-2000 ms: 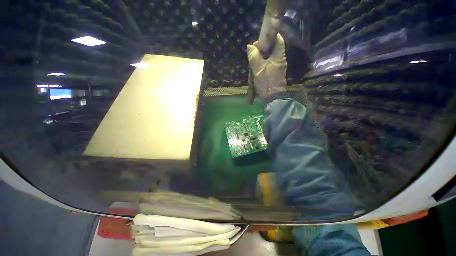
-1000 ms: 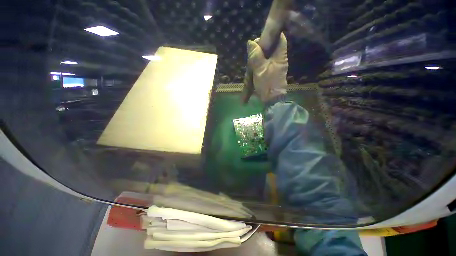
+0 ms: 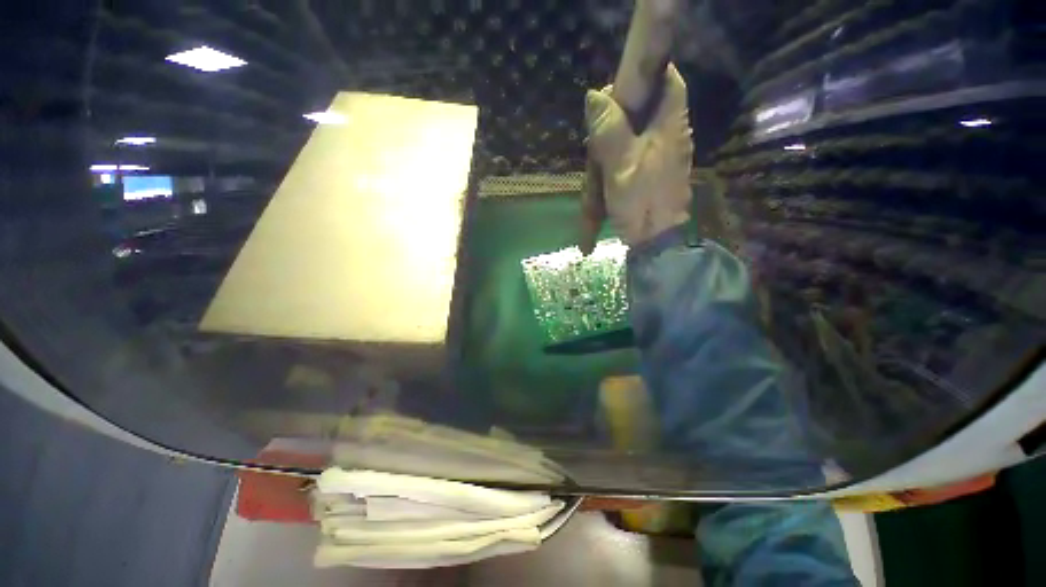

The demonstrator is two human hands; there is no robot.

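Note:
My right hand [image 3: 645, 161], in an off-white glove, is closed around a grey-white air nozzle [image 3: 646, 52] that hangs from above, seen through the window. The nozzle's darker tip points down towards a green circuit board [image 3: 576, 296] dense with bright silvery parts. The board appears tilted over the green mat [image 3: 499, 269], with a dark shadow below it. The blue sleeve of my right arm hides the board's right edge and whatever is there. My left hand is not in view.
A cream panel [image 3: 356, 224] slants left of the mat. Black bumpy foam [image 3: 516, 69] lines the back. White folded cloths [image 3: 430, 522] lie on the front ledge. A red and yellow cuff [image 3: 270, 487] runs along the lower edge. The curved window reflects ceiling lights.
The board has changed its tilt, with its silvery face brighter and its shadow now a thin dark strip. My right hand still grips the nozzle, slightly further right in the picture.

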